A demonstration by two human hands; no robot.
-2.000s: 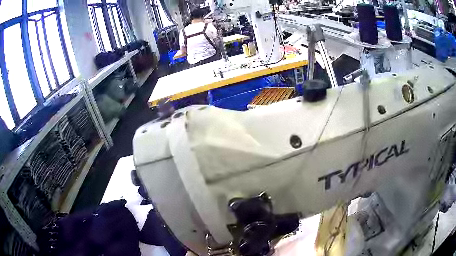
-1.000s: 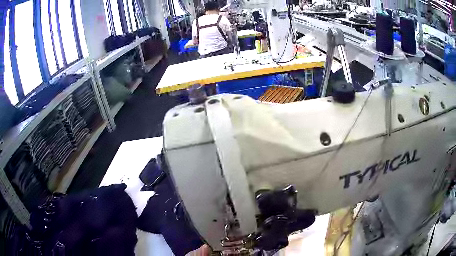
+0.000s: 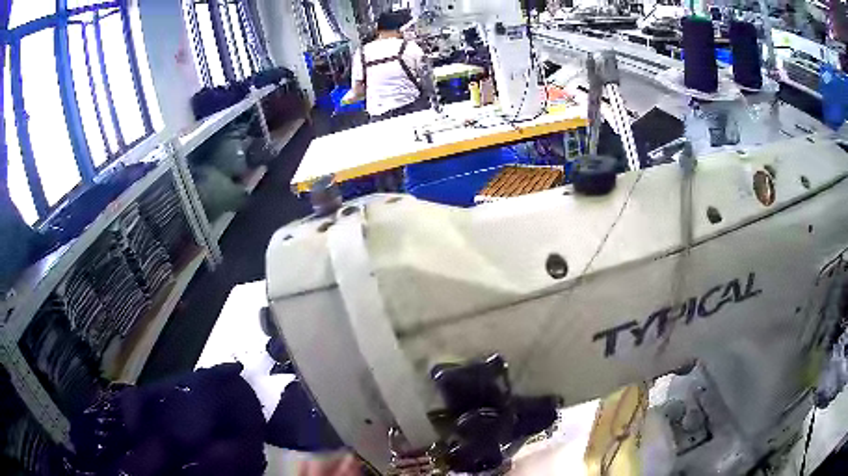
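Observation:
The cream-white sewing machine head (image 3: 483, 279), marked TYPICAL, fills the right and middle. A black attachment (image 3: 479, 414) sits low on its front, beside small shiny metal parts. Dark fabric (image 3: 302, 418) lies on the white table, partly hidden by the machine's end. A larger dark fabric heap (image 3: 177, 423) is at lower left. A small, blurred part of my left hand (image 3: 330, 465) shows at the bottom edge, below the dark fabric; its fingers and any hold are cut off. My right hand cannot be made out.
A yellowish pad (image 3: 616, 432) is under the arm. Two dark thread cones (image 3: 699, 56) stand behind it. Shelves of stacked fabric (image 3: 116, 284) line the left. Beyond the machine are a yellow-edged table (image 3: 372, 153) and a person (image 3: 386, 74) seen from behind.
The view has shifted, so the machine appears farther left than a second ago. A skin-toned part of my left hand shows more at the bottom edge. The fabric heap looks much the same.

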